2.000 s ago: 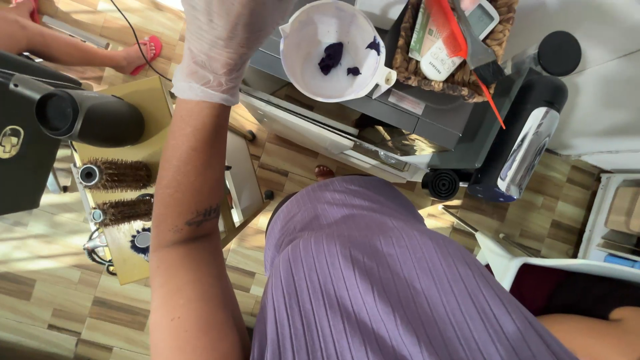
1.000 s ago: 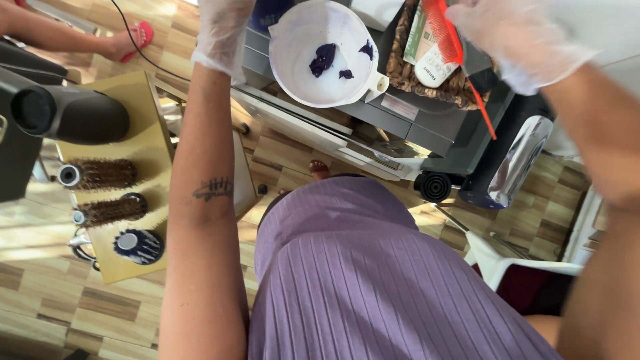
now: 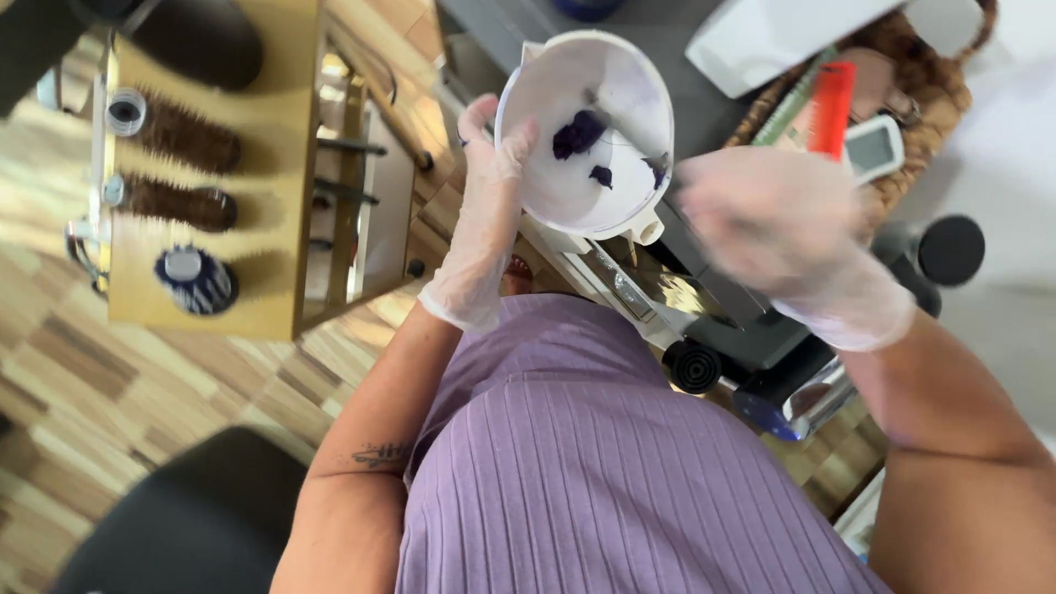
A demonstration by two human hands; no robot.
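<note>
My left hand (image 3: 487, 190), in a translucent glove, grips the left side of a white plastic mixing bowl (image 3: 544, 198), with a digit over the rim. Dark purple clumps (image 3: 580, 134) lie on the bowl's inner surface, and a blurred greyish shape crosses its upper right part. My right hand (image 3: 767, 214), gloved too, is at the bowl's right; its fingers look curled but are motion-blurred, so whether they hold anything cannot be told. Just above that hand a red comb-like tool (image 3: 833, 107) shows, its lower end hidden behind the hand or in it.
A woven basket (image 3: 949, 107) with a small device (image 3: 874, 148) stands at the upper right, beside a white box (image 3: 767, 41). Black bottles are below it. At left, a yellow-topped trolley (image 3: 272, 289) bears round hair brushes (image 3: 177, 132) and a hair dryer (image 3: 198, 41). A dark seat (image 3: 198, 520) is lower left.
My left hand has come down onto the bowl, which it was not visibly holding before. My right hand has moved from the basket toward the bowl's right side. The view has shifted.
</note>
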